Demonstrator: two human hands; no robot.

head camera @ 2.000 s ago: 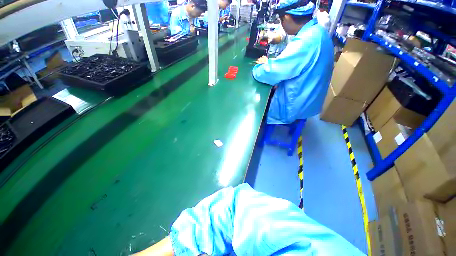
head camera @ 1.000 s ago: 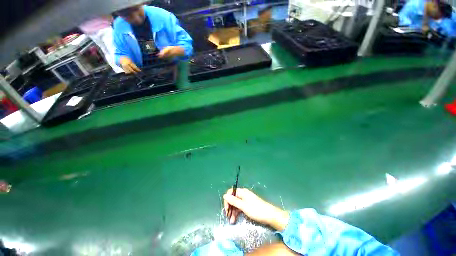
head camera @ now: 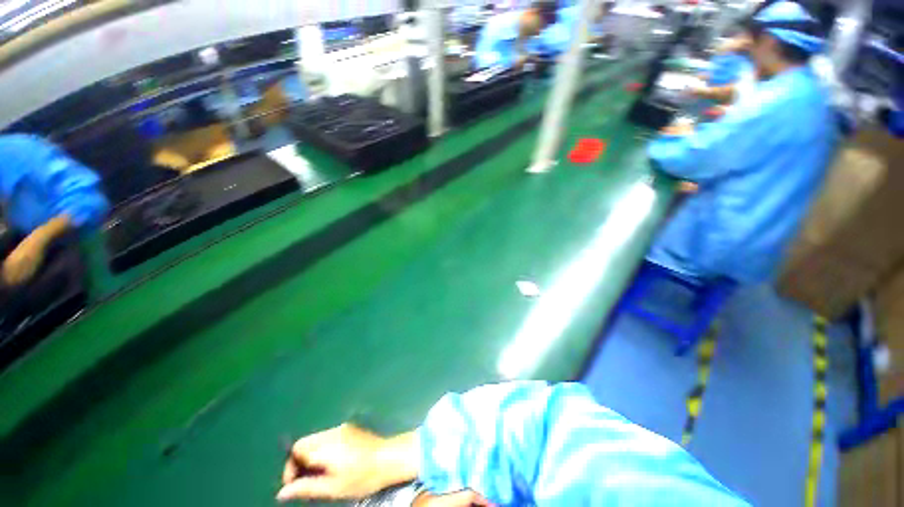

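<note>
My right hand (head camera: 342,462) is at the bottom, low over the glossy green bench top (head camera: 327,317), in a light blue sleeve. Its fingers are curled together and blurred. A faint dark end of the thin dark tool (head camera: 287,443) shows at the fingertips; most of it is hidden. A bit of skin, perhaps part of my left hand or forearm (head camera: 451,499), shows at the bottom edge, cut off by the frame. Beside it is a small grey patch. A small white paper scrap (head camera: 527,288) lies on the bench.
Black trays (head camera: 362,129) stand across the bench, with a person's arm (head camera: 45,233) at the far left. A white post (head camera: 563,89) rises from the bench, near red pieces (head camera: 587,151). A person in blue (head camera: 753,168) sits at right on a blue stool (head camera: 679,302), near cardboard boxes (head camera: 843,228).
The view has swung right since one second ago, so the seated person at right is back in view. My right hand shows lower and further left, and the tool is harder to see.
</note>
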